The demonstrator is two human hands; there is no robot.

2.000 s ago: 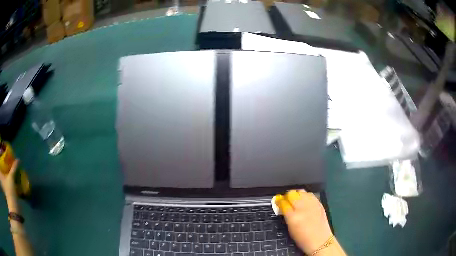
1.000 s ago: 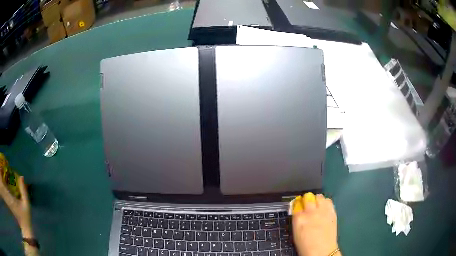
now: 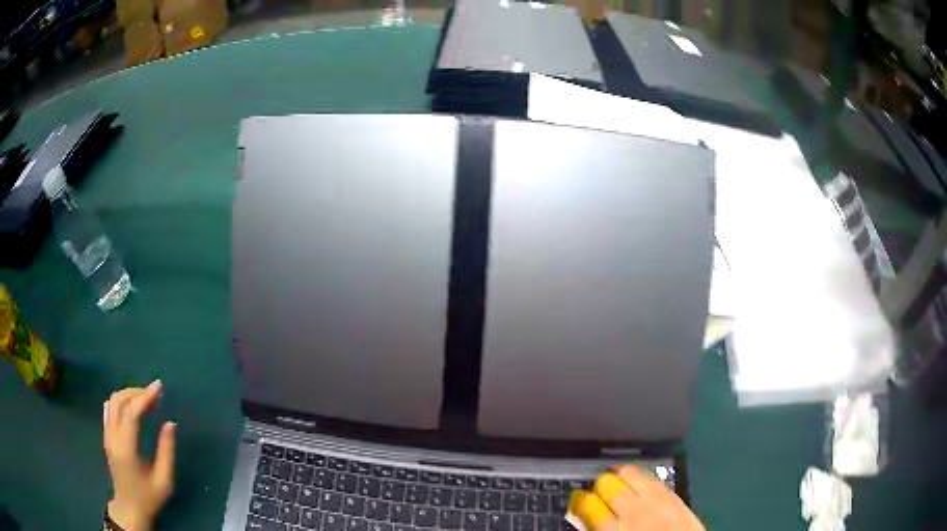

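An open laptop stands in front of me, with two matte grey folded side-screen backs (image 3: pixel 348 270) and a dark strip between them. Its black keyboard (image 3: pixel 395 496) is cut off by the bottom edge. My right hand (image 3: pixel 636 502), with yellow finger cots, rests at the keyboard's upper right and pinches a small white wiping cloth (image 3: pixel 574 520), mostly hidden under the fingers. My left hand (image 3: pixel 138 456) is left of the laptop, empty, fingers apart. The yellow-labelled bottle (image 3: pixel 25 347) stands at the left edge, apart from that hand.
A clear bottle (image 3: pixel 96 254) stands at the left, near dark slabs (image 3: pixel 52 176). Stacked laptops (image 3: pixel 519 42) lie behind. White sheets (image 3: pixel 805 280) lie at the right, with a clear plastic packet (image 3: pixel 856 436) and a crumpled tissue (image 3: pixel 826 498) below. Cardboard boxes (image 3: pixel 192 26) stand at the back.
My left hand has let go of the yellow-labelled bottle and moved right toward the laptop. My right hand has moved from the keyboard's top right corner slightly down and left. The view has shifted.
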